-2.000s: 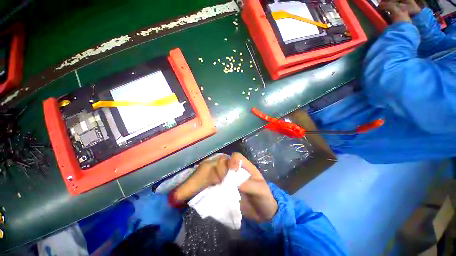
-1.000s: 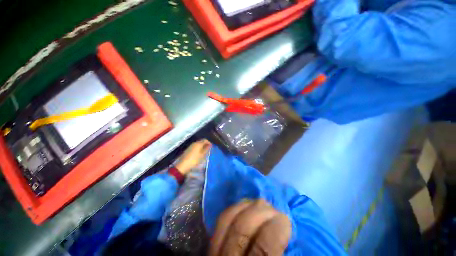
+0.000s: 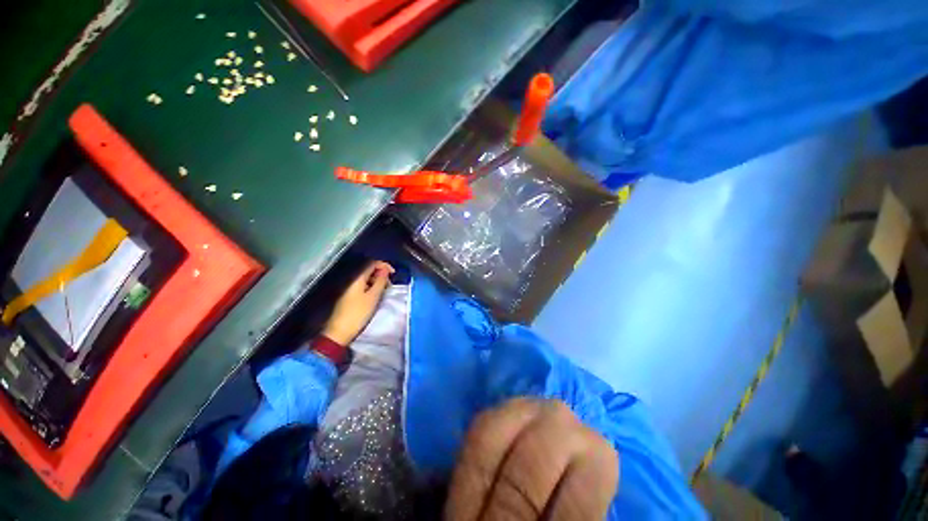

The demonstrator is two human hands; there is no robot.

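Observation:
My left hand (image 3: 358, 303), with a dark red wrist band, is low in front of my body, its fingertips together beside the edge of my blue smock (image 3: 440, 351); whether it grips the cloth is unclear. My right hand (image 3: 534, 466) is large and close to the camera at the bottom, fingers curled, cut off by the edge; its palm is hidden. The open tablet unit (image 3: 76, 280), with a white battery (image 3: 71, 267) and an orange-yellow flex cable (image 3: 73, 273), lies in a red foam tray (image 3: 168, 244) on the bench at left, cut off by the picture edge.
Cream-white bits (image 3: 239, 79) lie scattered on the green bench (image 3: 315, 219). Another red tray (image 3: 382, 29) is at the top. A red tool (image 3: 417, 186) sticks out over the bench edge, above a box with clear plastic (image 3: 499, 224). A coworker's blue sleeve (image 3: 712, 92) is at upper right.
The view has swung right, so the trays sit further left and up. My hands have moved apart, and the white piece between them two seconds ago no longer shows. My right hand is lower.

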